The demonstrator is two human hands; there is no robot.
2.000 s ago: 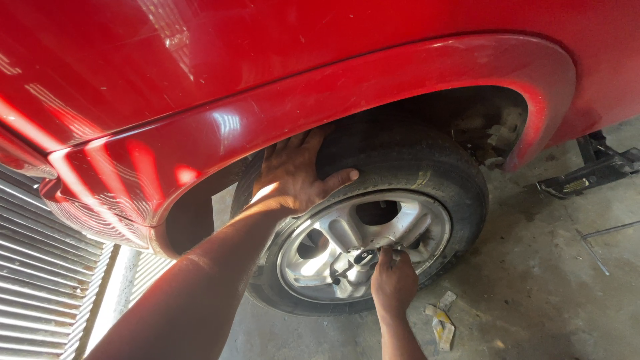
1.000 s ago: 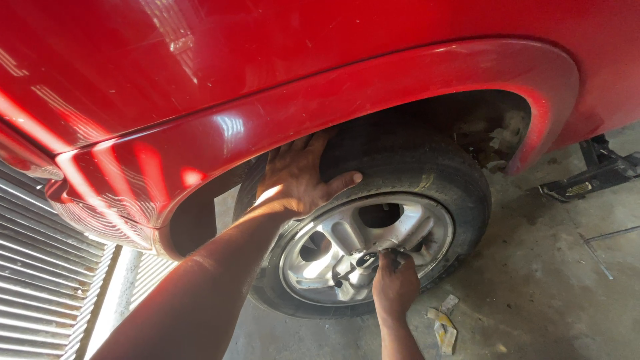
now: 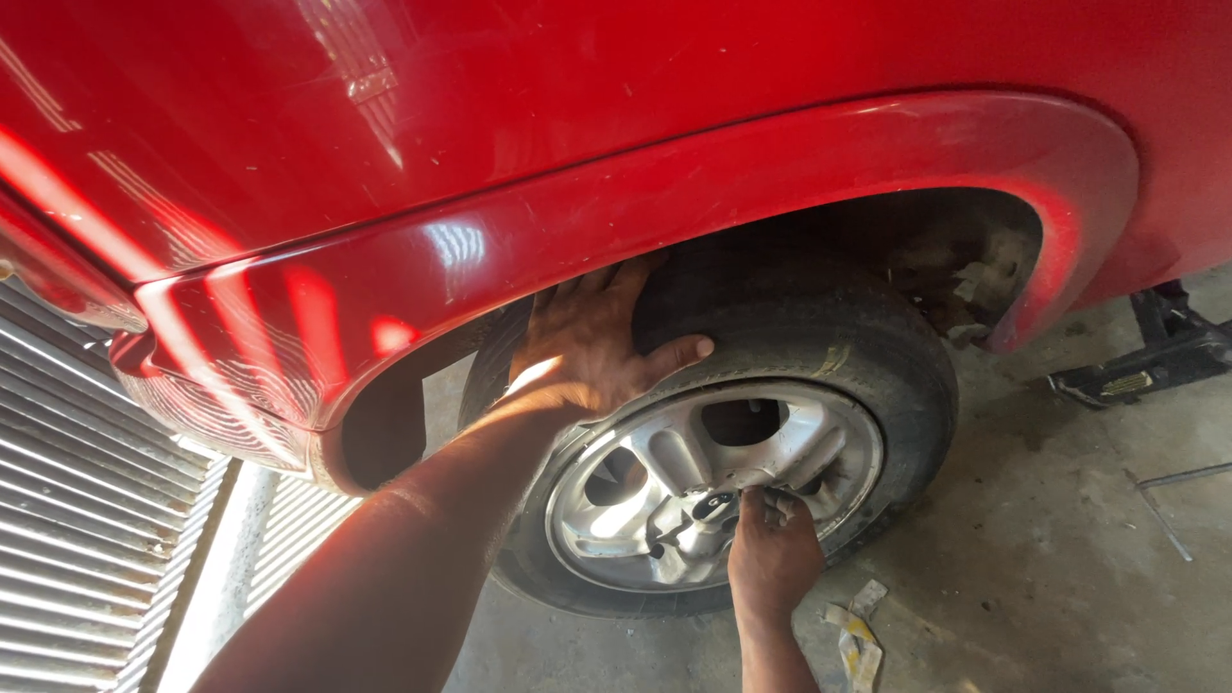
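A car wheel with a silver alloy rim (image 3: pixel 674 457) and black tyre (image 3: pixel 895 385) stands under the wheel arch of a red vehicle. My left hand (image 3: pixel 597 342) lies spread on the upper tyre, thumb pointing right, its fingertips partly hidden by the fender edge. My right hand (image 3: pixel 775 544) is at the rim, just right of the dark centre cap (image 3: pixel 714 506), fingers curled at a lug position. Whether a small lug nut is between those fingers cannot be seen.
The red fender (image 3: pixel 674 207) overhangs the tyre. A black jack or stand (image 3: pixel 1145 371) is at the right, with a metal bar (image 3: pixel 1189 474) on the concrete floor. Torn tape or paper (image 3: pixel 857 640) lies below the wheel. Corrugated metal shutter (image 3: pixel 87 500) is at the left.
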